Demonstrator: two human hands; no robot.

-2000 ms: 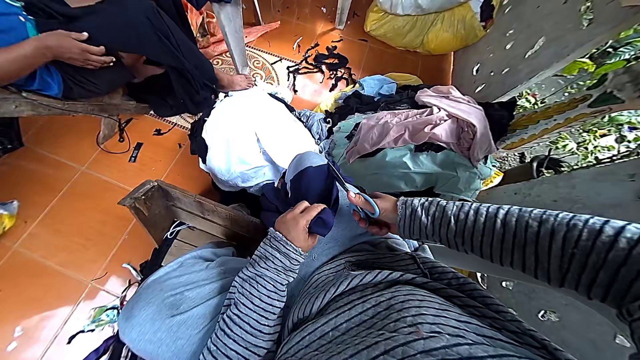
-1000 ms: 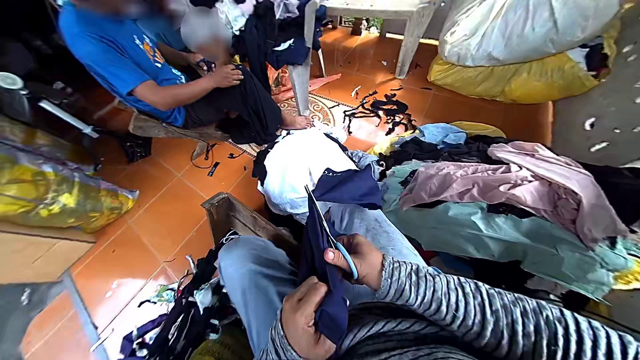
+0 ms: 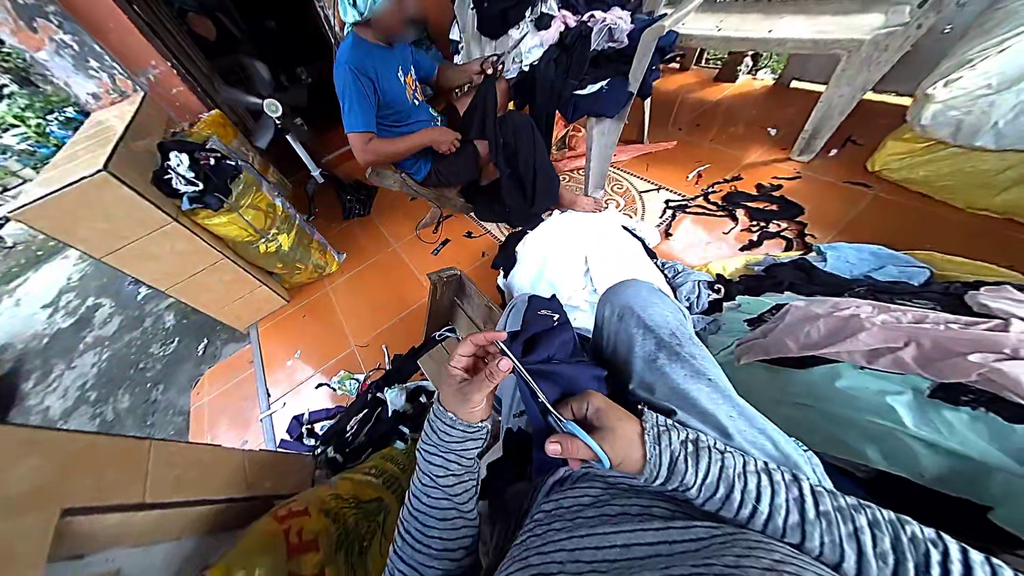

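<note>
My right hand point(image 3: 600, 432) grips blue-handled scissors point(image 3: 534, 386), whose blades point up and left over navy fabric. My left hand point(image 3: 478, 374) is raised by the blade tips, thumb and fingers bent near each other; whether a thread or scrap is between them cannot be told. The navy cloth with a grey panel point(image 3: 552, 344) lies over my lap, under the scissors. White cloth point(image 3: 588, 256) is spread just beyond my knee. To the right lie heaps of fabric, among them a pink cloth point(image 3: 888, 336) and a pale green cloth point(image 3: 880, 416).
A seated co-worker in a blue shirt point(image 3: 384, 96) handles black cloth point(image 3: 512, 160). Black scraps point(image 3: 756, 210) lie on the tiled floor. A wooden stool point(image 3: 460, 308), fabric strips point(image 3: 376, 424) and a yellow printed sack point(image 3: 328, 520) are at my left. A fan point(image 3: 274, 108) stands behind.
My left hand, earlier on the navy cloth, is now off it and raised beside the scissor tips. The grey-panelled part of the cloth now shows on my lap. The view has swung left.
</note>
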